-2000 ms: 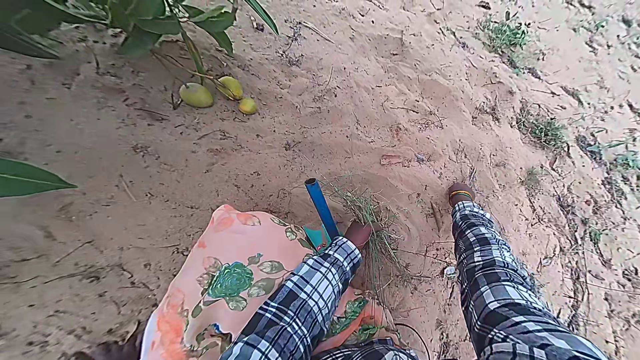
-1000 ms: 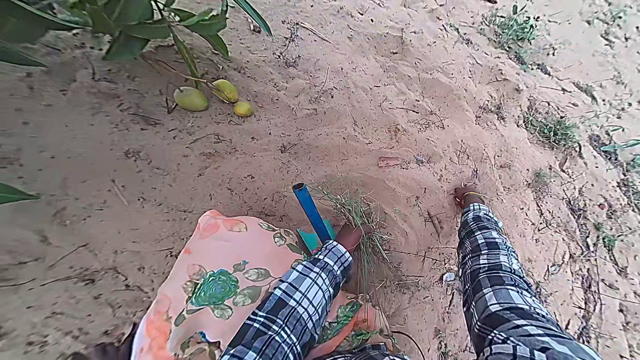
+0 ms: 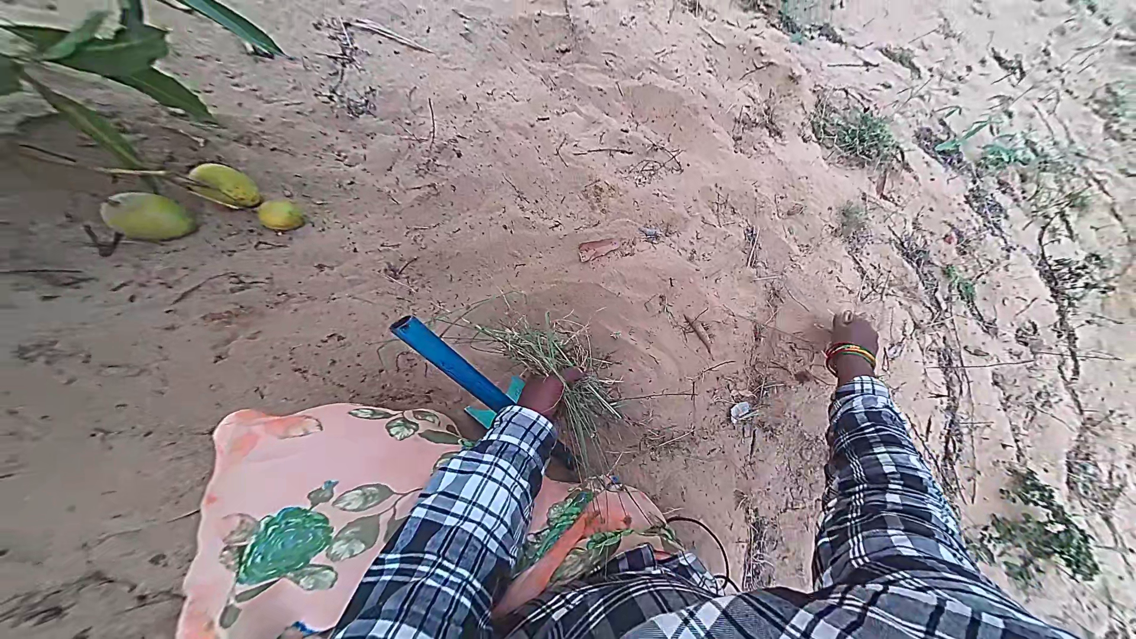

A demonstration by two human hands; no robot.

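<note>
My left hand [image 3: 548,393] is closed around a bunch of cut or pulled grass [image 3: 555,351], whose blades stick out on both sides of the fist. Beside that wrist lies a blue metal pipe [image 3: 453,362] with an open hollow end, and a teal flat piece [image 3: 497,404] shows next to it, partly hidden by the sleeve. Out to the right, my right hand [image 3: 854,334], with a coloured band at the wrist, is low at the sandy ground, its fingers curled; whether it grips anything is not visible.
Green and yellow mangoes [image 3: 149,216] hang on a leafy branch close to the sand at upper left. Floral peach cloth [image 3: 328,524] spreads at the lower left. Small weeds [image 3: 856,133] grow at the right, and a reddish fragment [image 3: 599,248] lies ahead.
My left hand stays around the grass beside the pipe. My right hand remains low over the sand at the right, with its arm reaching forward.
</note>
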